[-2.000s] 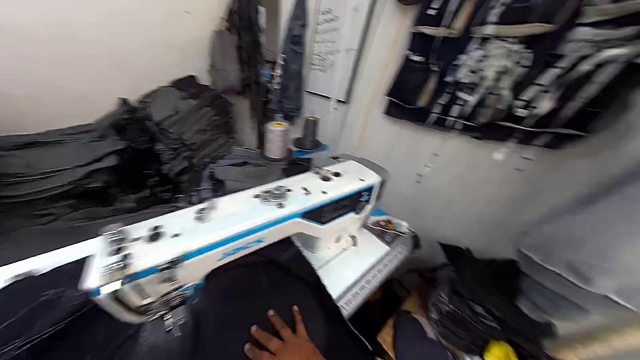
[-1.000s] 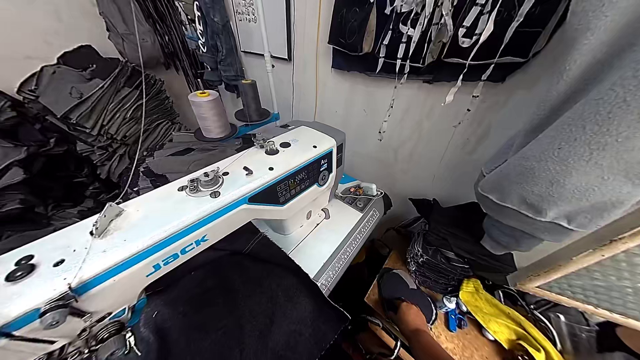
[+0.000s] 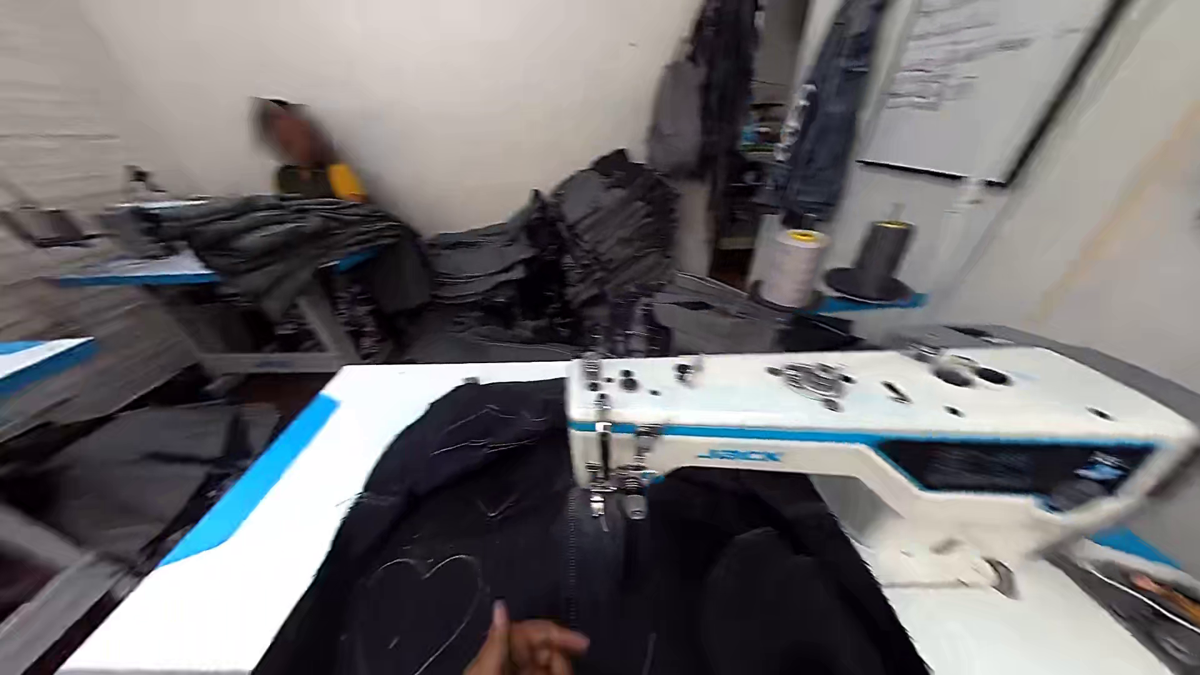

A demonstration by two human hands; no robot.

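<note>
Low in the head view, a hand, apparently my left hand (image 3: 527, 649), is over dark fabric (image 3: 525, 548). Its thumb points up, apart from the other fingers, and nothing shows between them. My right hand is out of view. A pale heart outline is on the fabric left of the hand, and a zipper-like strip (image 3: 573, 562) runs up toward the needle area. The fabric lies under the arm of a white and blue Jack sewing machine (image 3: 806, 398). The presser foot area (image 3: 605, 502) is blurred, so its contact with the fabric cannot be told.
The white tabletop (image 3: 281, 544) has a blue edge strip. Behind the machine stand a white thread cone (image 3: 793, 270) and a dark thread cone (image 3: 881, 258), near piles of dark garments (image 3: 614, 220). A person (image 3: 309, 159) is beyond another garment-covered table (image 3: 141, 272) at the left.
The view has swung left, bringing the other table and person into view. A hand is again visible over the fabric near the machine; one second ago no hand showed on that fabric.
</note>
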